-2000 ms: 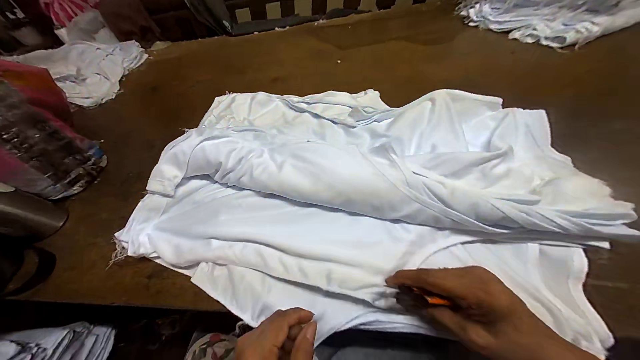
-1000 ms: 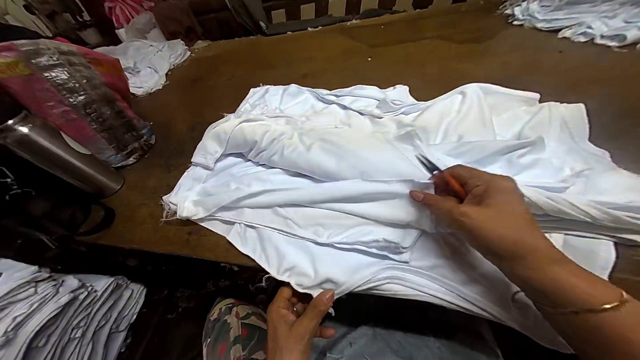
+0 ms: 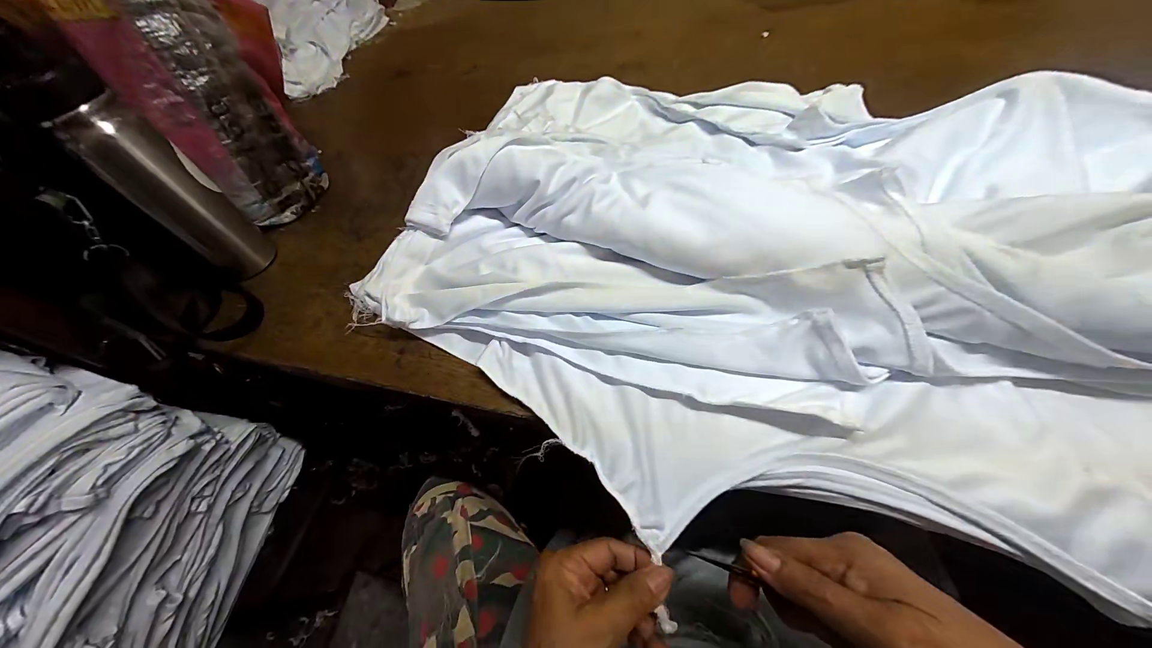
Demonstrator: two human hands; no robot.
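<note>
White fabric garments (image 3: 630, 207) lie layered and rumpled over the wooden table, with frayed threads at their left end. One corner hangs over the near edge, drawn down to a point, and my left hand (image 3: 598, 594) pinches it between thumb and fingers. A bit of white cloth or thread sticks out below those fingers. Just right of that corner, my right hand (image 3: 837, 585) holds a small dark pointed tool (image 3: 720, 564), its tip directed left at the pinched cloth. Most of the tool is hidden in the fingers, so its kind cannot be told here.
On the table's left stand a steel bottle (image 3: 171, 193) and a pink and clear plastic bag (image 3: 225, 108). Another white cloth (image 3: 319, 40) lies behind them. A stack of folded white fabric (image 3: 135, 504) is at lower left. A camouflage-patterned cloth (image 3: 468, 567) shows below the table edge (image 3: 378, 382).
My right hand has moved off the top of the fabric, down beside my left hand. The fabric corner is now pulled to a point in my left fingers. The view has shifted left and down.
</note>
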